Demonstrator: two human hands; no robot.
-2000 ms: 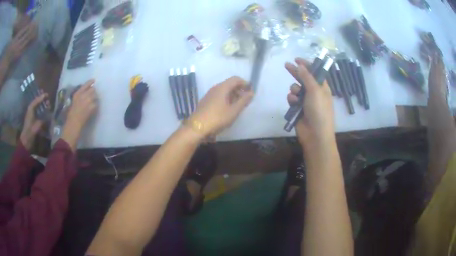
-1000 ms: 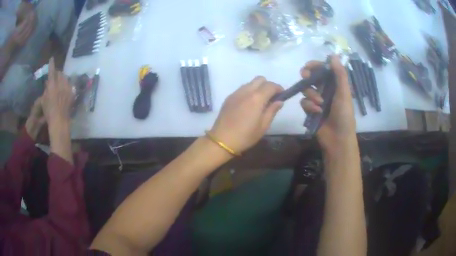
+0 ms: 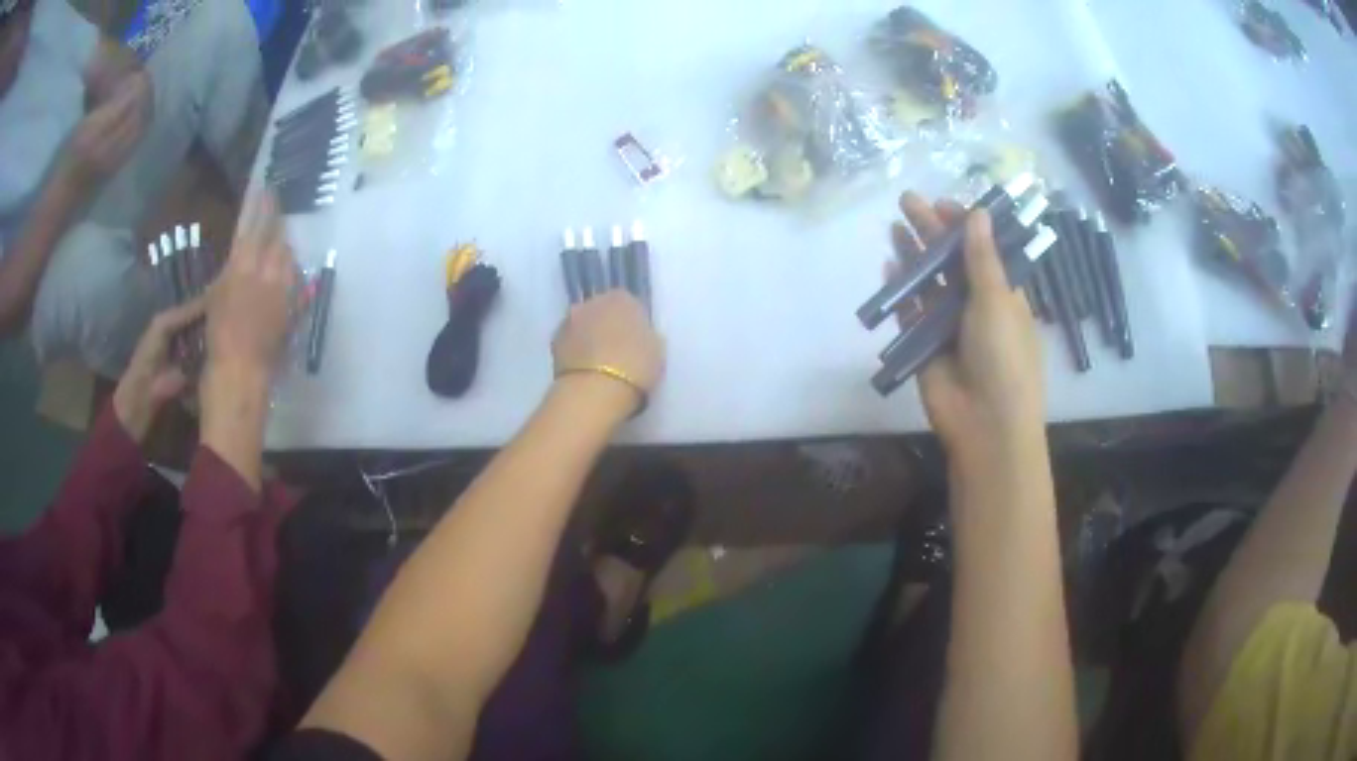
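Observation:
My left hand (image 3: 607, 350) is back-up over the lower ends of a row of several black rods with white ends (image 3: 591, 265) on the white table. Its fingertips are hidden, so its hold on them cannot be told. My right hand (image 3: 985, 335) is palm-up and holds a fanned bunch of black rods (image 3: 935, 305), white ends pointing up and right. More black rods (image 3: 1104, 290) lie on the table just right of that hand. A coiled black cable with yellow ends (image 3: 463, 330) lies left of my left hand.
Bagged cable sets (image 3: 1124, 149) and pale yellow pieces (image 3: 762, 174) lie farther back and right. A small loose piece (image 3: 637, 158) lies mid-table. At left, a person in maroon (image 3: 201, 535) holds rods beside another rod row (image 3: 310, 152). A yellow sleeve (image 3: 1280, 687) is at right.
My left hand has moved left from beside my right hand to the rod row. The rods in my right hand are now fanned out, and my left hand no longer touches them.

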